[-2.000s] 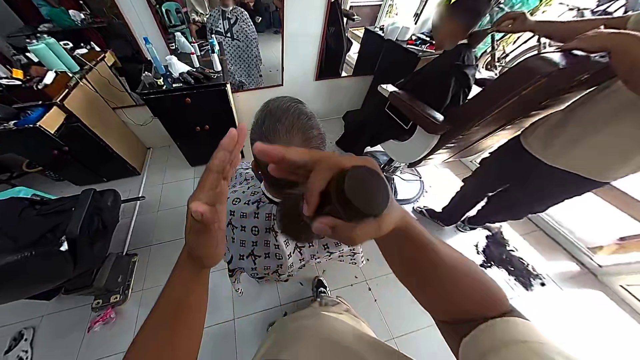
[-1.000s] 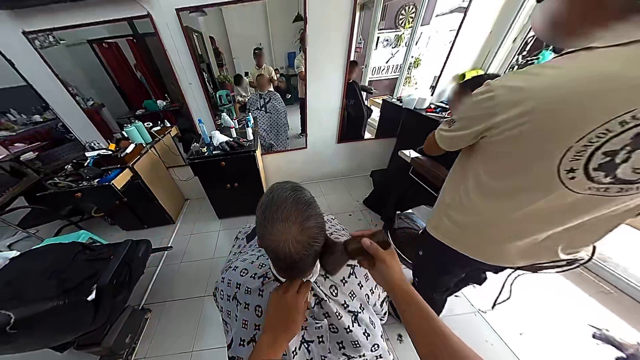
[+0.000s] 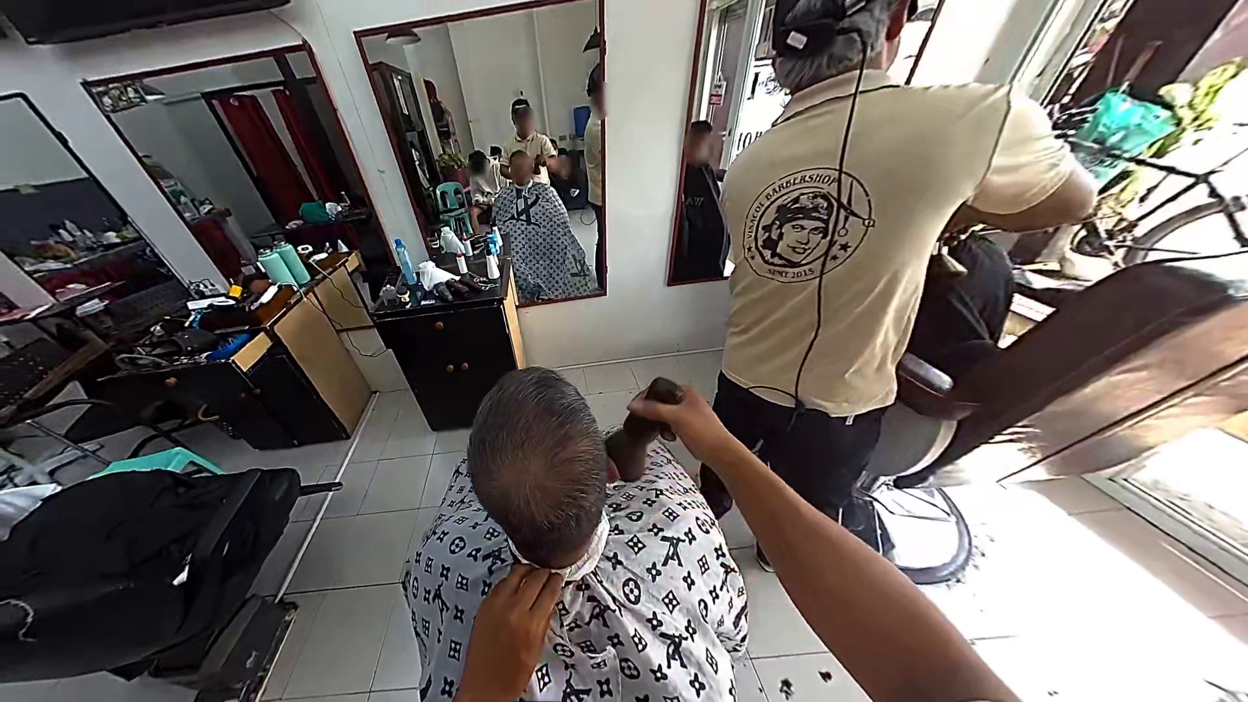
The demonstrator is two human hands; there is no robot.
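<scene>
A seated person with short greying hair (image 3: 536,463) faces away from me, under a white barber's cape (image 3: 634,585) with a dark print. My left hand (image 3: 517,614) is at the nape, its fingers closed on the white neck strip (image 3: 587,558) at the cape's collar. On the other side, my right hand (image 3: 687,419) grips the handle of a dark brown neck duster brush (image 3: 634,447). The brush's broad end is beside the person's right ear, over the shoulder; whether it touches the skin I cannot tell.
A co-worker in a beige shirt (image 3: 809,244) stands ahead on the right, by a brown barber chair (image 3: 1082,361). A black cabinet (image 3: 444,356) with bottles stands below the wall mirror (image 3: 507,146). Another chair under black cloth (image 3: 127,575) is at the left.
Two seconds ago my left hand was raised, apart from the cape, and my right held the brush nearer the camera. Now the left is at the collar. The co-worker has moved away from me since one second ago.
</scene>
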